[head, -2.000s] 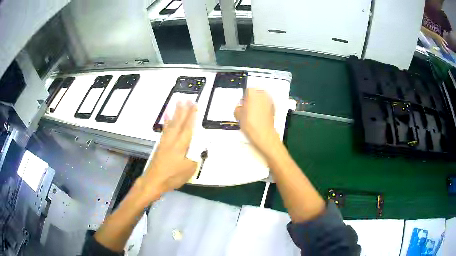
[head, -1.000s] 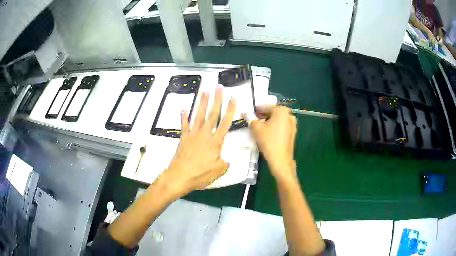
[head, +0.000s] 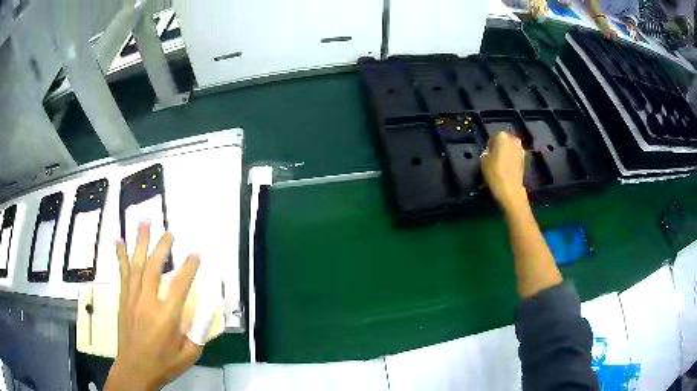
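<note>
Several black phone middle frames stand in a row on the white feed table (head: 206,191); the rightmost frame (head: 144,183) lies partly under my left fingertips. My left hand (head: 157,313) is open, palm down, fingers apart, with a white finger cot on the thumb. My right hand (head: 504,164) is over the black blister tray (head: 416,160), fingers bent together at the right side of a frame (head: 456,126) lying in it. Whether the fingers grip the frame is hidden.
Stacked black trays with white edges (head: 627,153) stand at right. A blue film-covered piece (head: 567,244) lies on the green conveyor belt (head: 329,282). Peeled blue film (head: 615,374) lies on white sheeting at bottom right. Other people's hands show at the top right.
The view has swung right. My right hand has left the frame on the feed table and moved over to the blister tray. My left hand has stayed over the table, by the rightmost frame.
</note>
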